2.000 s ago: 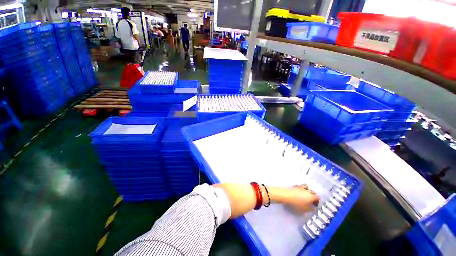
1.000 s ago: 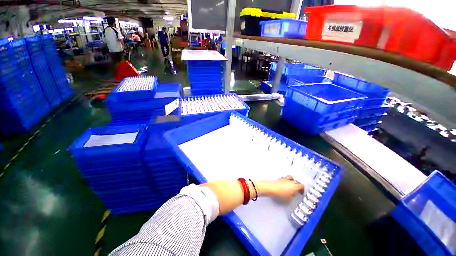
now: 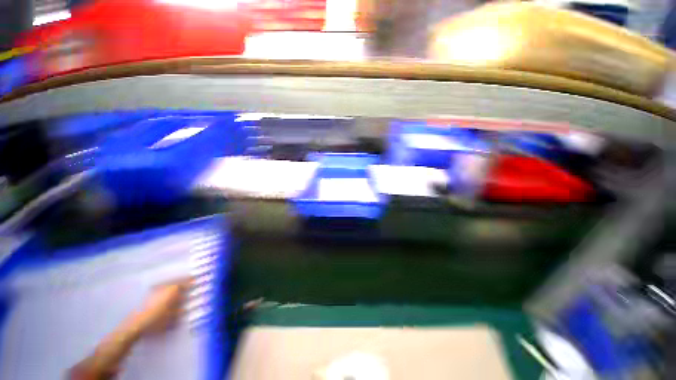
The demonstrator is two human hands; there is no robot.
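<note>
The view is strongly blurred. My bare left hand (image 3: pixel 164 303) is over the blue tray (image 3: pixel 221 297) at the lower left, beside a row of small white units (image 3: pixel 200 276) along its right side. Whether its fingers hold anything cannot be told. A tan sheet (image 3: pixel 437 349) lies at the bottom centre. A white rounded shape (image 3: pixel 357 366) on it is cut off by the bottom edge; it may be my gloved right hand, but its fingers are not distinguishable.
A green mat (image 3: pixel 415 315) borders the tan sheet, with a dark green belt (image 3: pixel 422 260) beyond. A small blue bin (image 3: pixel 339 204) stands across the belt. A red bin (image 3: pixel 534 179) is behind at right. A pale stick (image 3: pixel 535 353) and white cloth (image 3: pixel 563 355) are at lower right. A shelf (image 3: pixel 333 93) crosses above.
The view has swung right, so the tray and left hand now appear at lower left. The tan sheet, green mat and belt have come into view; the stacked trays at left have left it.
</note>
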